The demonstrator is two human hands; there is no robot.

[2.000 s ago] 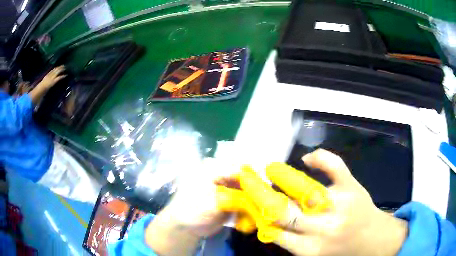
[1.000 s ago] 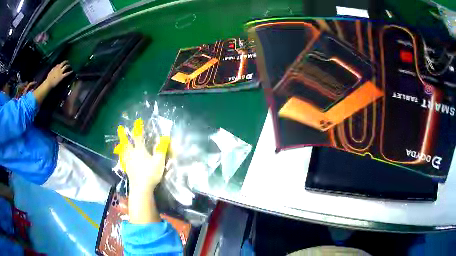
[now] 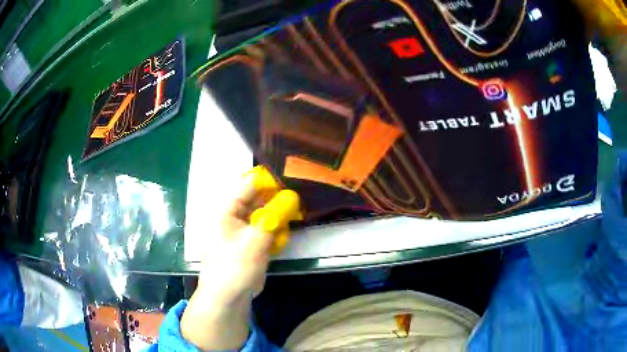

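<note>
The printed screen film (image 3: 440, 148), black with orange lines and "SMART TABLET" lettering, lies large across the middle and right, over the white mat (image 3: 218, 148). My left hand (image 3: 251, 227), with yellow finger cots, has its fingers bent together on the film's lower left corner. What lies under the film is hidden. Of my right hand (image 3: 612, 15) only blurred yellow fingertips show, cut off at the upper right edge near the film's far corner; its grip cannot be told.
A stack of printed film (image 3: 137, 100) lies on the green bench (image 3: 161, 172). Crumpled clear film (image 3: 103, 227) lies at left, near the bench edge. Copper-orange tablet backs (image 3: 141, 324) show below. A blue sleeve (image 3: 12, 292) of another person is at far left. Dark slabs (image 3: 31, 151) lie behind it.
The view has shifted right and closer. My left hand has left the crumpled clear film and come to the printed film's lower left corner. The printed film now sits lower, over the mat.
</note>
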